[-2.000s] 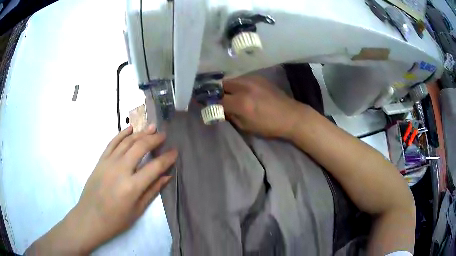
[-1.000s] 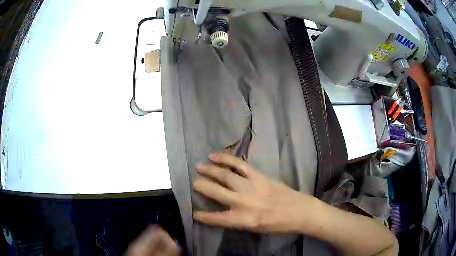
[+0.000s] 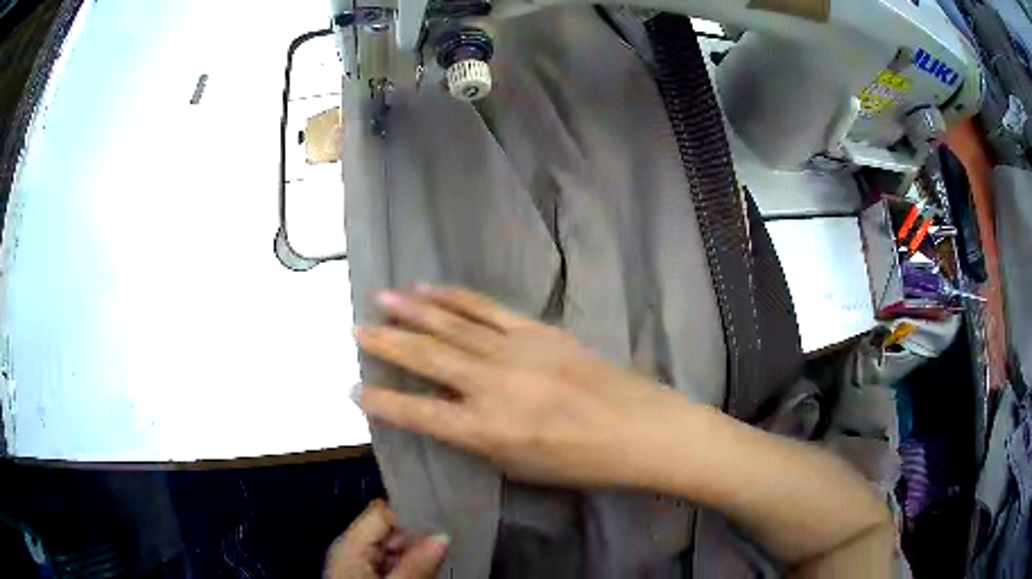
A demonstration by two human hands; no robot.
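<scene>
The grey-brown garment (image 3: 634, 283) lies flat under the white sewing machine's needle area and runs down over the table's front edge. Its narrow seam edge (image 3: 368, 238) runs along the left side up to the presser foot (image 3: 380, 113). A dark ribbed waistband (image 3: 707, 170) is at its right. My right hand (image 3: 498, 379) lies flat on the cloth below the foot, fingers pointing left to the seam edge. My left hand (image 3: 385, 549), partly cut off by the bottom edge, pinches the garment's left edge below the table.
A tan square (image 3: 324, 136) sits on the outlined machine bed (image 3: 311, 215) left of the foot. A cream knob (image 3: 469, 78) hangs right of the foot. A small box (image 3: 888, 266) with orange and purple items stands at right. More grey cloth (image 3: 1013, 260) lies at far right.
My left hand has left the foot area for the cloth edge low down and now grips it. My right hand came from behind the machine head onto the cloth, then moved up and left.
</scene>
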